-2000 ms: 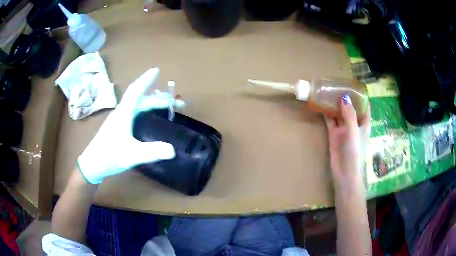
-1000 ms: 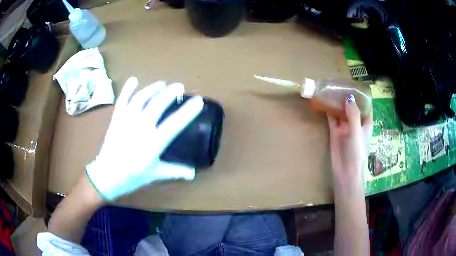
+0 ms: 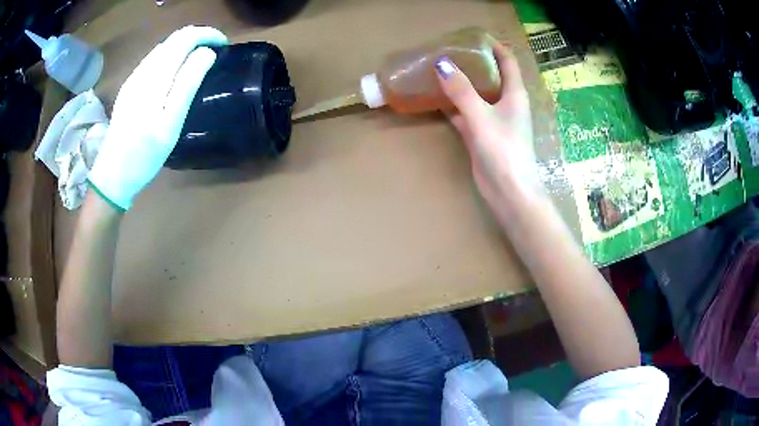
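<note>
A black rounded speaker housing [image 3: 229, 108] is held on its side above the cardboard, at the upper left of the head view. My left hand [image 3: 154, 112], in a white glove with a green cuff edge, grips it from the left; some fingers are hidden behind it. My bare right hand [image 3: 487, 108] holds a glue bottle [image 3: 424, 76] with amber liquid, lying level. Its long pale nozzle points left, and the tip is at the housing's right end face. I cannot tell whether the tip touches it.
A whitish-blue squeeze bottle [image 3: 73, 62] and a crumpled white rag [image 3: 76, 146] are at the left. Glossy black parts [image 3: 674, 66] lie at the upper right on green printed cardboard [image 3: 607, 158]. Another black body [image 3: 266, 7] is at the top edge.
My left hand has taken hold of the housing and moved it up and left, its end now facing right. My right hand has brought the glue bottle left and up to it.
</note>
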